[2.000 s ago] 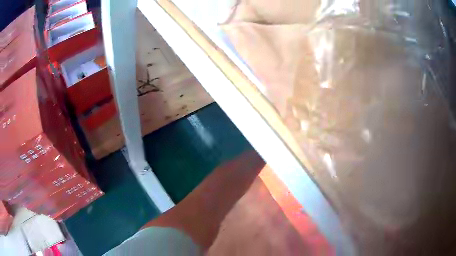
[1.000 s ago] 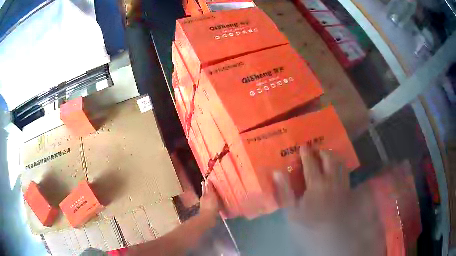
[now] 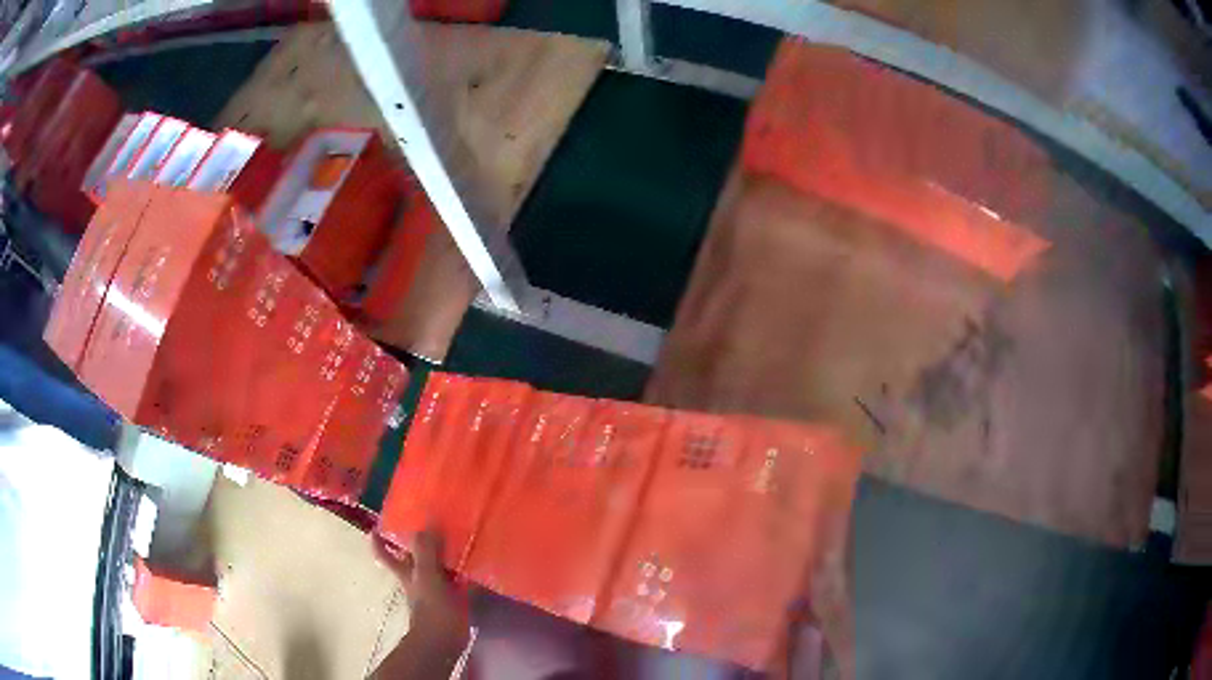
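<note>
A row of orange-red boxes (image 3: 625,511), pressed side by side with seams showing, lies at the bottom centre between my hands. My left hand (image 3: 428,611) grips its left end. My right hand (image 3: 817,618), blurred and partly cut off by the lower edge, is at its right end. Another stack of orange-red boxes (image 3: 246,345) stands just to the left, with a narrow gap to the held row.
Open boxes (image 3: 326,199) stand on a plywood board (image 3: 532,93) behind a white metal post (image 3: 432,173). A long orange row (image 3: 891,160) lies on a second board (image 3: 798,306) at right. A single box (image 3: 173,598) lies by flattened cardboard (image 3: 299,571) at lower left.
The view has turned to the right, and the cardboard is now at lower left. A row of boxes is now between my hands, apart from the stack at left.
</note>
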